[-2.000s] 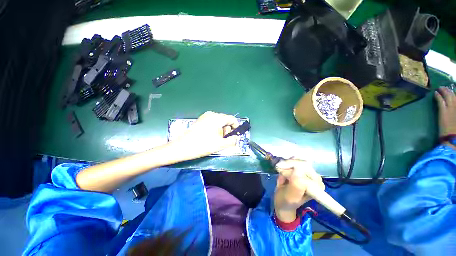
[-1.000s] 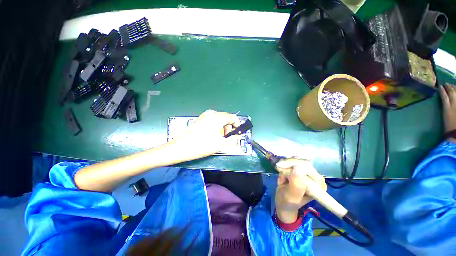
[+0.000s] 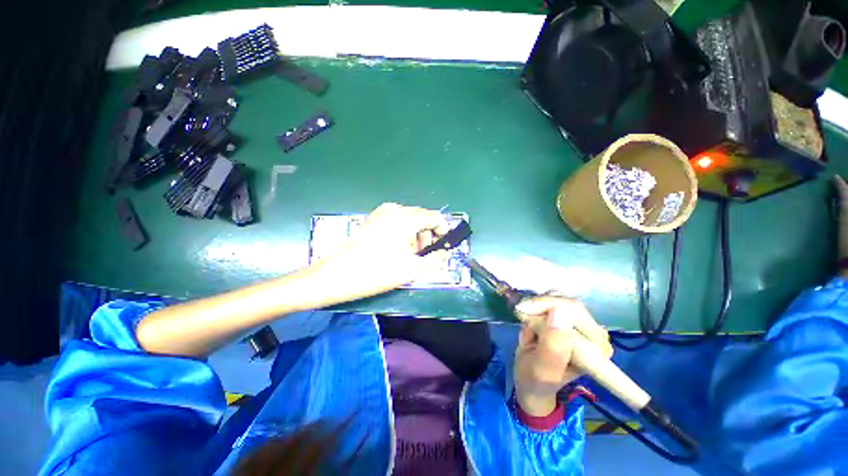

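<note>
My left hand (image 3: 402, 244) lies over the pale phone-sized work plate (image 3: 329, 234) and holds a small black speaker module (image 3: 446, 239) by its left end. The module points up and right at the plate's right end. My right hand (image 3: 556, 346) holds the cream handle of the soldering iron (image 3: 604, 374) like a pen. The iron's thin tip is at the plate's right edge, just below the module; whether it touches anything is too small to tell. The fingertips of my left hand partly hide the module.
A pile of black modules (image 3: 177, 125) lies at left, with a loose module (image 3: 305, 132) beside it. A tan cup of silvery bits (image 3: 576, 202) stands at right, before a black fan (image 3: 595, 70) and soldering station (image 3: 744, 177). Another person's blue sleeve (image 3: 790, 358) is at far right.
The view has shifted slightly, so the cup and station sit further right. The station's orange light shows now, unlike two seconds ago. Both hands keep nearly the same pose.
</note>
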